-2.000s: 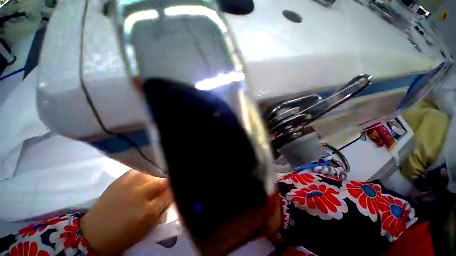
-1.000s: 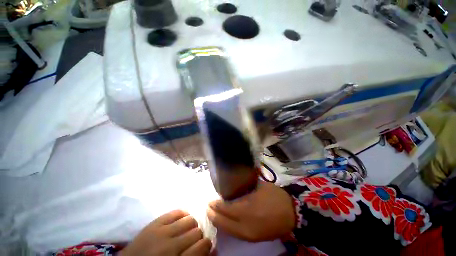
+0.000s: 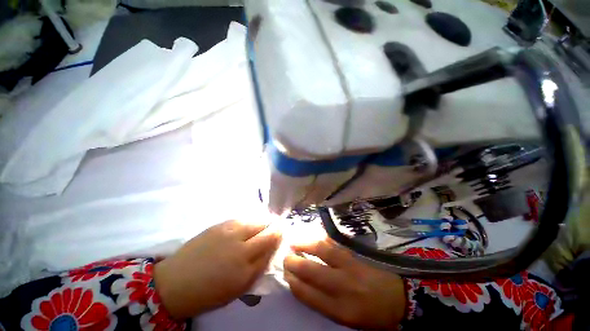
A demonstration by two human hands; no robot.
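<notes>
A small white fabric piece [image 3: 277, 266] lies between my fingertips at the front of the needle area, bright and partly washed out by the lamp. My left hand [image 3: 220, 268] pinches its left side, thumb and fingers together. My right hand [image 3: 343, 279] holds its right side with curled fingers. The white sewing machine head [image 3: 304, 84] with a blue stripe stands just behind my hands. The presser foot and needle area [image 3: 304, 214] is close to my fingertips, but glare hides the detail. A shiny curved guard [image 3: 556, 161] looms large at the right.
White cut pieces [image 3: 110, 110] lie spread left of the machine, over a dark grey sheet [image 3: 155, 29]. More white fabric [image 3: 97, 223] lies near my left sleeve. Blue-handled tools [image 3: 440, 226] lie under the machine arm at the right, partly behind the guard.
The view has swung, so the machine head sits further right and the guard now shows as a wide loop at right. My hands stay close together at the white piece.
</notes>
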